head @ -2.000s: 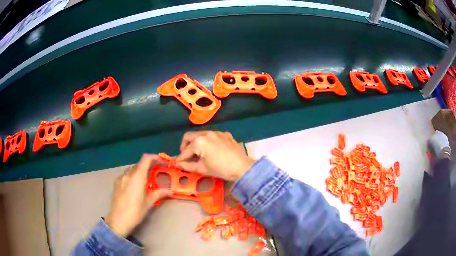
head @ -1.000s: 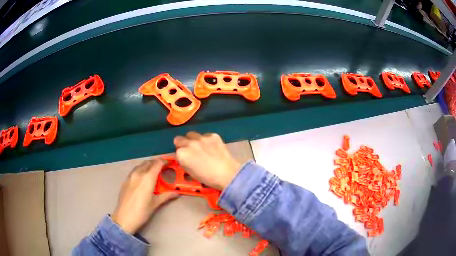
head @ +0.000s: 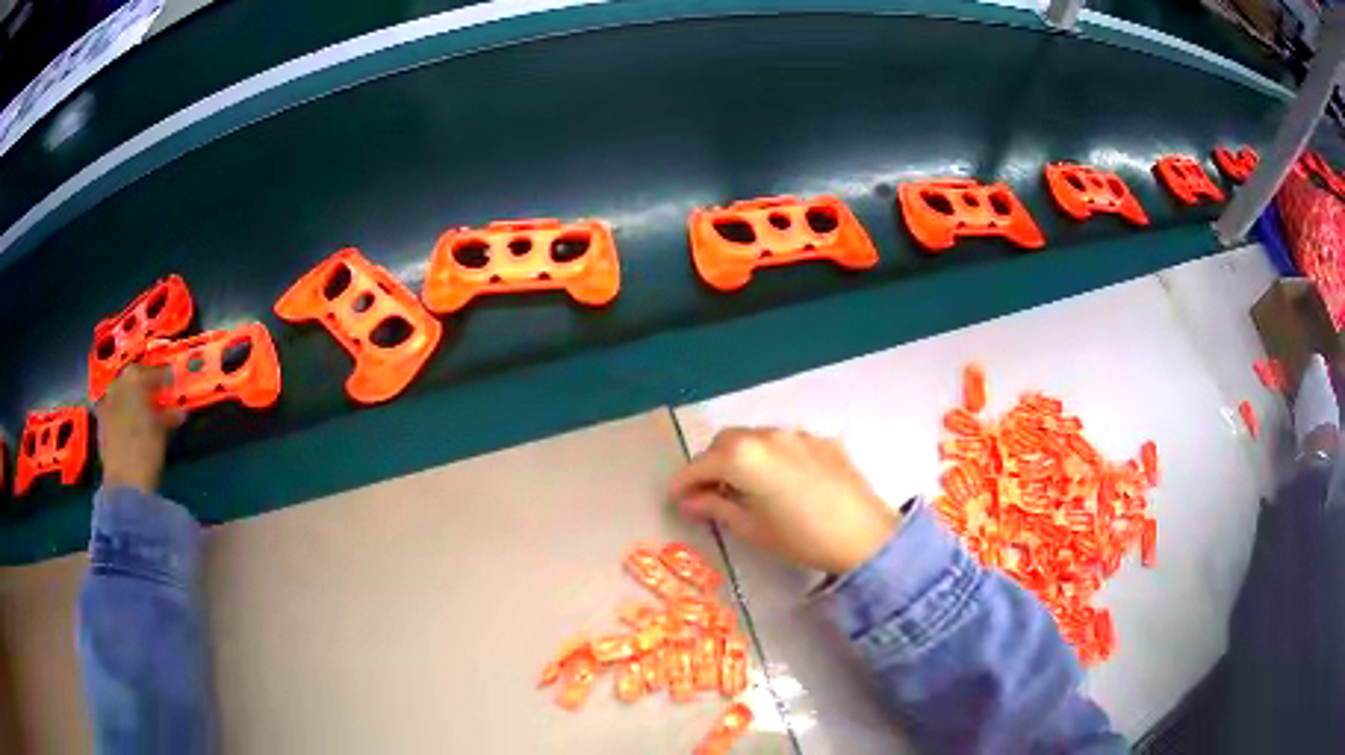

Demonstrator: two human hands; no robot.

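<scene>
My left hand (head: 136,421) is at the far left over the belt. Its fingers are on the left end of an orange controller grip shell (head: 236,364), which overlaps another shell (head: 143,328) behind it. My fingertips are partly hidden. My right hand (head: 789,494) is over the bench seam, palm down with fingers curled. No part shows in it, but its fingertips are blurred. A small heap of orange inserts (head: 664,627) lies just below and left of it. A larger heap of inserts (head: 1047,509) lies to its right.
Several orange shells lie spaced along the dark green conveyor belt (head: 590,118). A metal post (head: 1283,155) stands at the right. A cardboard box (head: 1298,325) and another person's dark sleeve (head: 1254,620) are at the right edge.
My left hand has moved from the bench to the belt at the left with the shell. My right hand has left the shell and moved right. The belt's shells show farther left.
</scene>
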